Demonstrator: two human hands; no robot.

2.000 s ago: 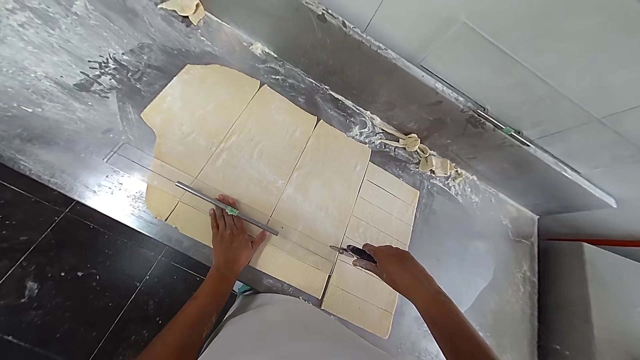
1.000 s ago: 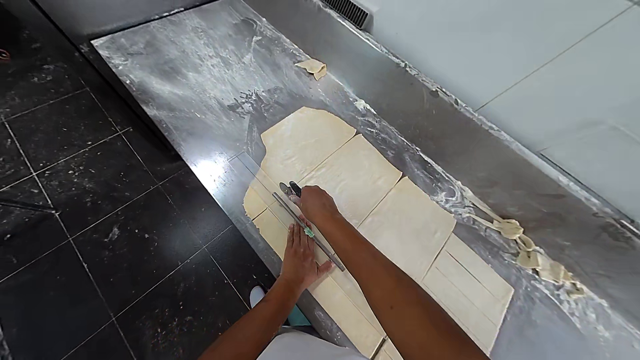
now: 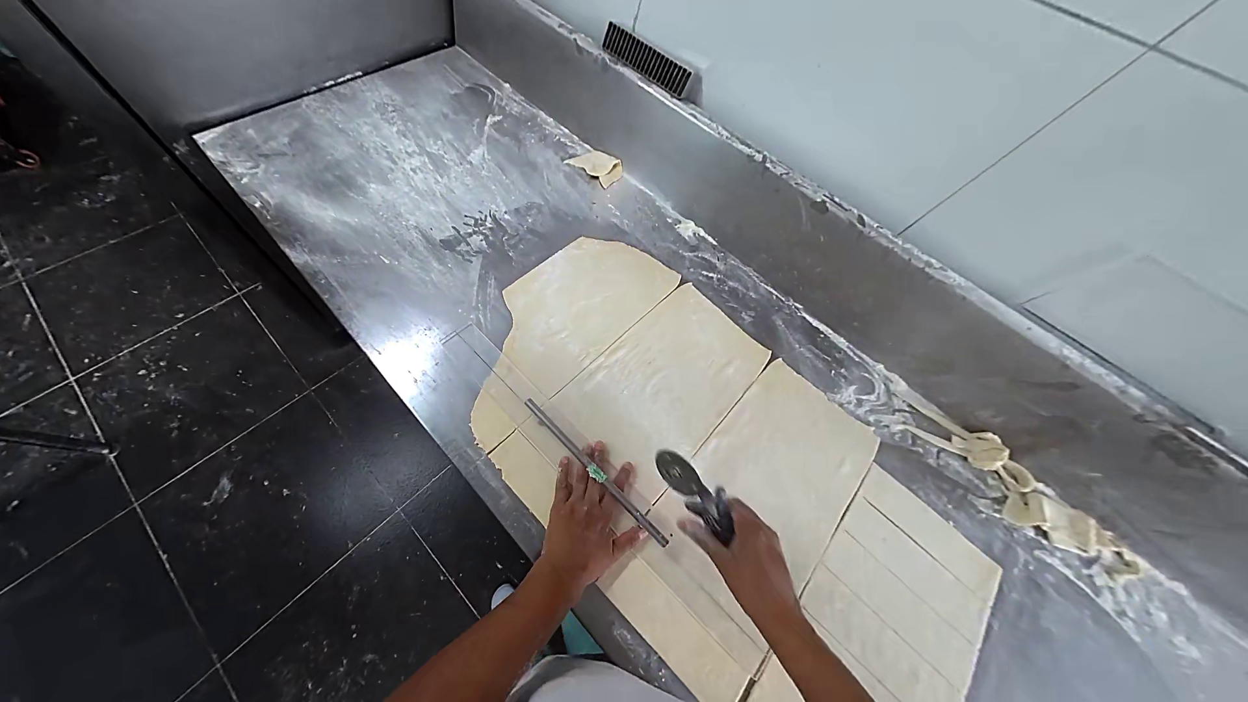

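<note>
Rolled-out dough (image 3: 673, 375), cut into large panels, lies on a floured metal worktop. Across its near part rests a clear flat ruler (image 3: 707, 604) with a metal bar handle (image 3: 556, 429) along its middle. My left hand (image 3: 590, 512) presses on the ruler, fingers spread at the bar, where a bit of green material shows. In my right hand (image 3: 746, 551) is a wheel cutter (image 3: 678, 471) with a black handle, its round blade held over the dough to the right of the ruler. Narrower strips (image 3: 902, 575) are marked in the right-hand panel.
Dough scraps (image 3: 1053, 517) lie against the metal backsplash (image 3: 838, 253) at right, and a small dough piece (image 3: 597, 168) sits farther up. The worktop's (image 3: 361, 185) front edge borders a dark tiled floor (image 3: 263, 507). A metal panel (image 3: 283, 49) stands at the far end.
My right hand with the wheel cutter has moved from the ruler's far left part back to the right, off its edge. My left hand stays on the ruler. The view has swung left since two seconds ago.
</note>
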